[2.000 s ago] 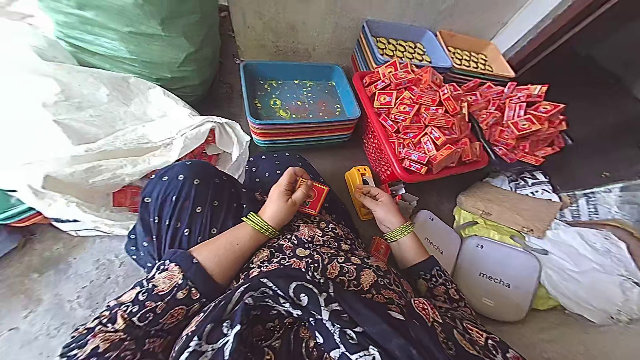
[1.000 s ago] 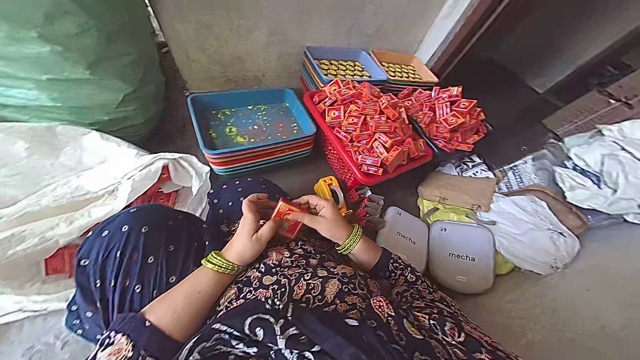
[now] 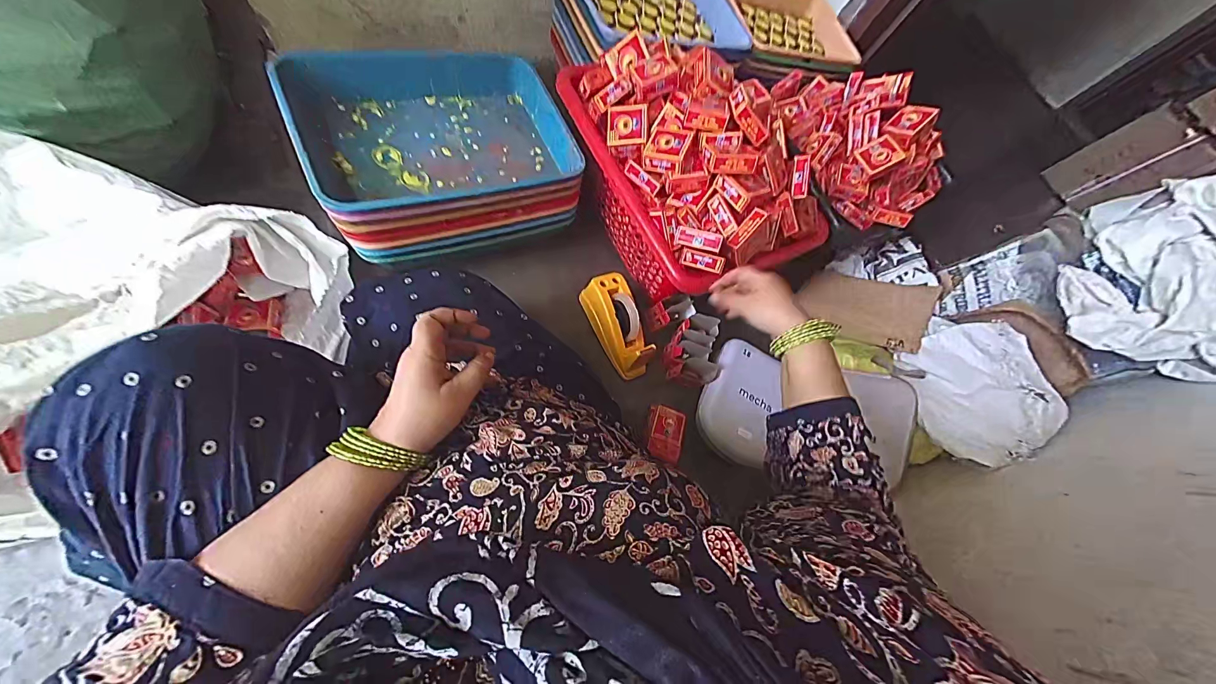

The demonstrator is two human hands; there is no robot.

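My left hand (image 3: 442, 375) is raised above my lap with its fingers loosely bent and holds nothing. My right hand (image 3: 757, 296) is by the near corner of a red plastic basket (image 3: 632, 228), which is heaped with small red boxes (image 3: 708, 142); its fingertips are blurred, so I cannot tell if they grip a box. Below and left of that hand stands a yellow tape dispenser (image 3: 613, 328) with a tape roll. Several small boxes with grey sides (image 3: 696, 350) sit beside the dispenser. A single red box (image 3: 666, 433) lies near my lap.
Stacked trays (image 3: 560, 157), the blue top one holding yellow bits, stand ahead. More trays (image 3: 784, 28) with small round yellowish pieces are behind the basket. Two grey lidded containers (image 3: 736, 404) lie right, near cardboard (image 3: 879, 309) and white bags (image 3: 997, 389). A white sack (image 3: 85, 247) is left.
The red box that was between both hands a second ago is no longer in my left hand. My hands have moved apart, the right one to the basket's near corner. The view has shifted.
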